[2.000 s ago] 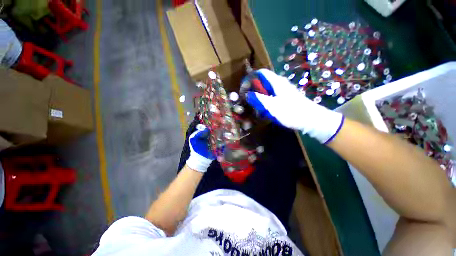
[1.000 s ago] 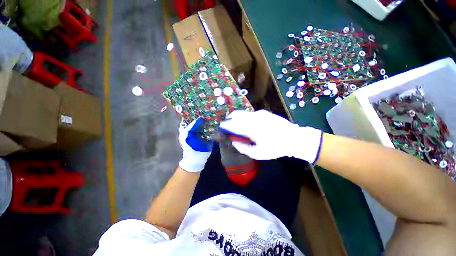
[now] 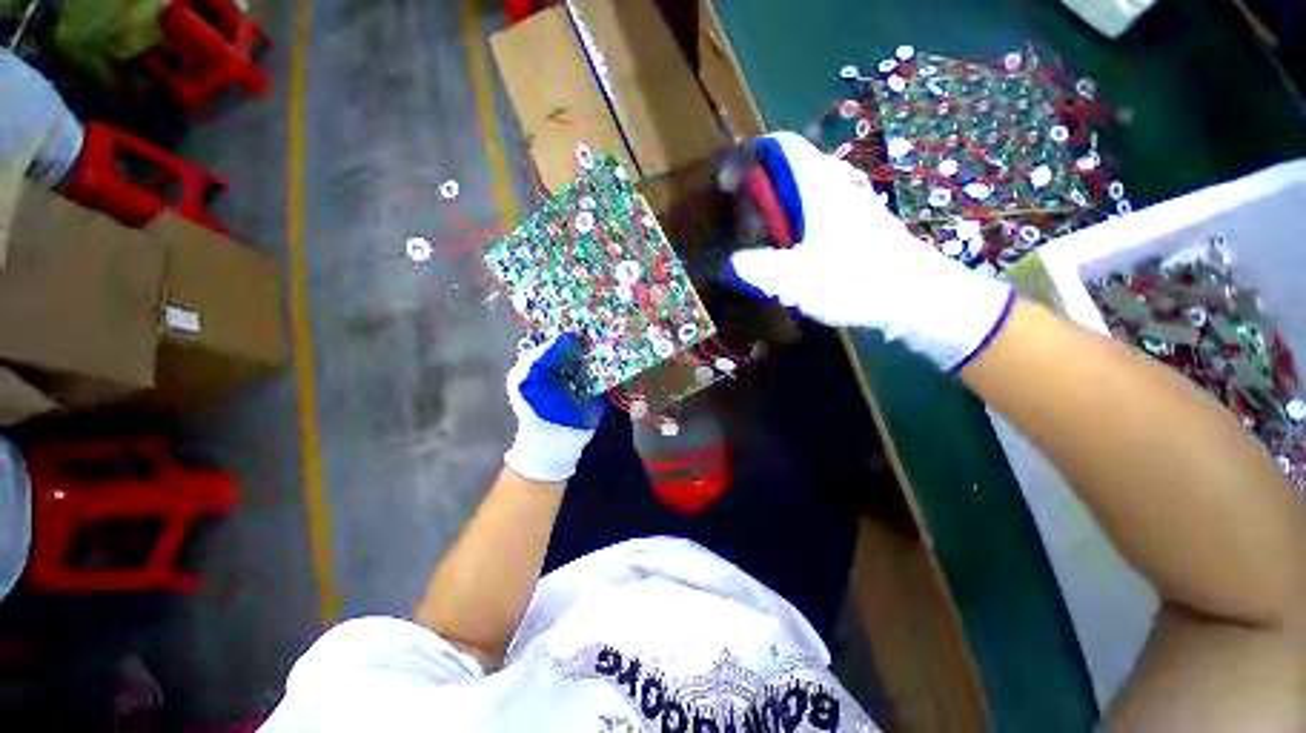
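Observation:
My left hand (image 3: 554,405), in a white glove with blue palm, holds a green PCB panel (image 3: 595,272) by its near left corner over my lap. The panel is crowded with parts, red wires and white discs; several discs hang past its edges. A narrow brownish piece (image 3: 673,384) shows at the panel's near edge; whether it is attached is unclear. My right hand (image 3: 859,258), gloved alike, is apart from the panel to its right, closed around the red-handled hand tool (image 3: 774,198). The tool's dark end is blurred.
On the green bench (image 3: 931,430) lies a panel stack (image 3: 974,136) with discs and wires. A white foam box (image 3: 1057,294) of loose boards stands at the right. Brown cartons (image 3: 630,93) stand beside the bench. Red stools (image 3: 122,501) and more cartons (image 3: 215,308) are at the left.
Since one second ago, my right hand with the tool has moved from the panel's near edge up and right. My left hand still holds the panel, now slightly shifted and turned.

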